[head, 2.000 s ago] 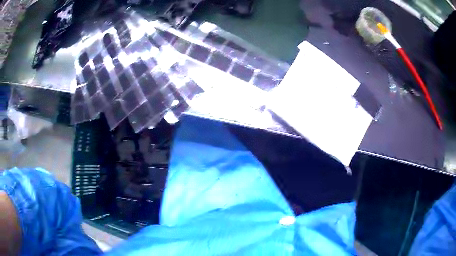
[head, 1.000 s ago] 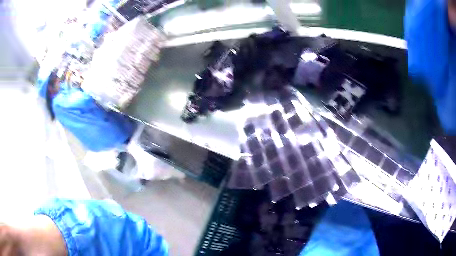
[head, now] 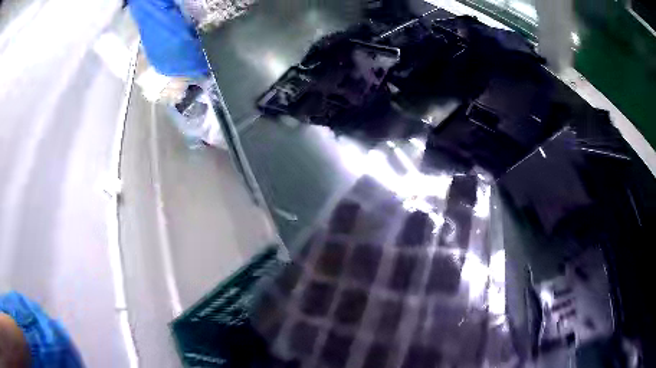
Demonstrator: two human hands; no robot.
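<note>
Die-cut pad sheets, glossy and clear with rows of dark rectangles, lie fanned over the bench edge in the lower middle. Black plastic parts are piled behind and to the right of them. My left sleeve shows in the bottom left corner with a bit of bare skin at the picture's edge; the left hand itself is cut off. My right hand is out of the picture.
A dark green crate stands below the bench edge. At upper left, another person's blue sleeve and pale hand are beside the bench, with a blurred clear-white item. A pale rail runs along the far right bench edge.
The view has swung left and closer to the pad sheets and black parts. The white paper, the red-handled brush and its cup have left the picture. My left sleeve shows less.
</note>
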